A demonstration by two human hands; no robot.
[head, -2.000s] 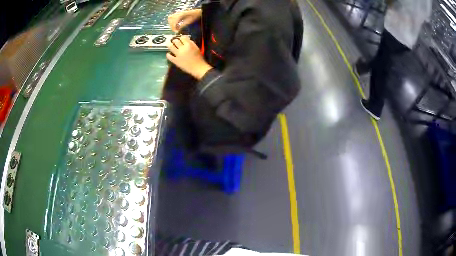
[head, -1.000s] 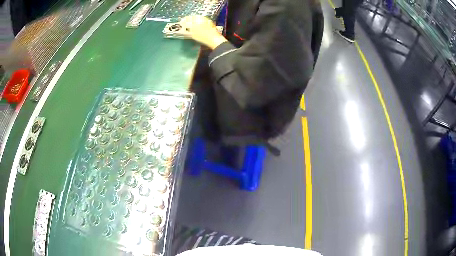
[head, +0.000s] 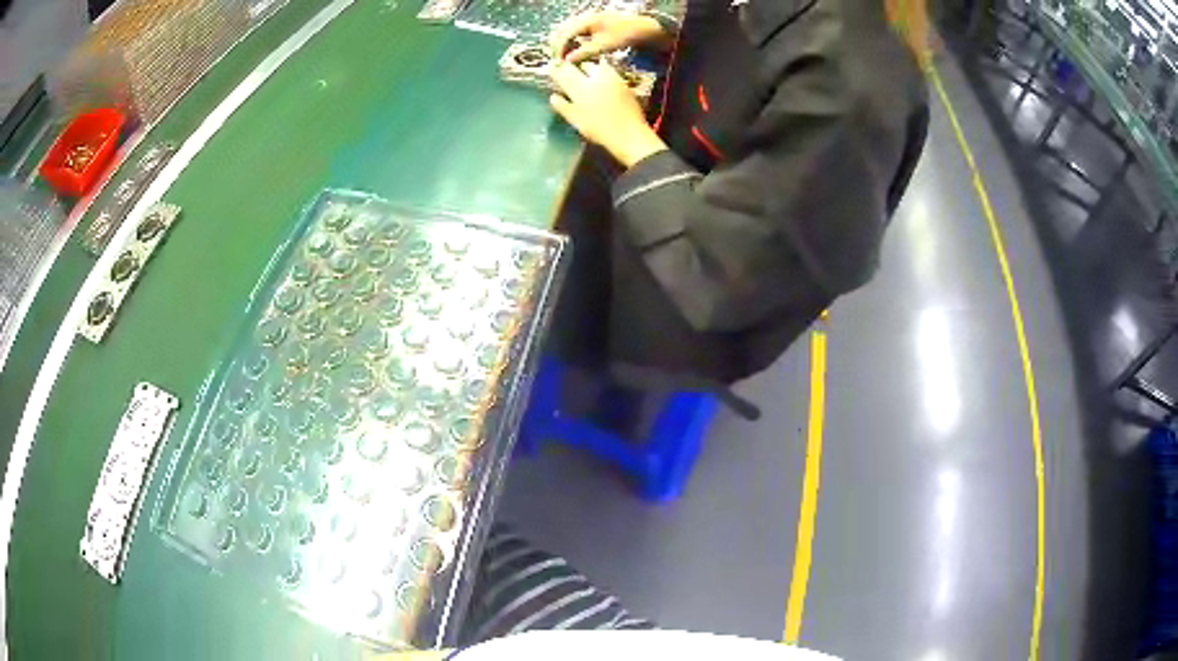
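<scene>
Neither of my hands is in the picture. A large clear blister tray [head: 375, 400] with rows of round pockets lies on the green bench [head: 426, 162] in front of me, tilted a little. A white three-hole plate [head: 129, 480] lies to its left, its openings looking closed. Farther up the bench lies a silver-white plate [head: 127, 271] with three dark round openings. Striped fabric [head: 543, 594] and a white edge show at the bottom.
A coworker in a dark jacket [head: 762, 194] sits at the bench beyond the tray, both hands on another three-hole plate [head: 527, 60]. A red bin [head: 85, 152] stands at the far left. A blue stool [head: 633, 446] is under the coworker. Yellow lines mark the grey floor.
The view has turned left, so the tray and coworker sit farther right. The white plate at the left shows whole now. The coworker's second hand has come into view. The walking person has left the picture.
</scene>
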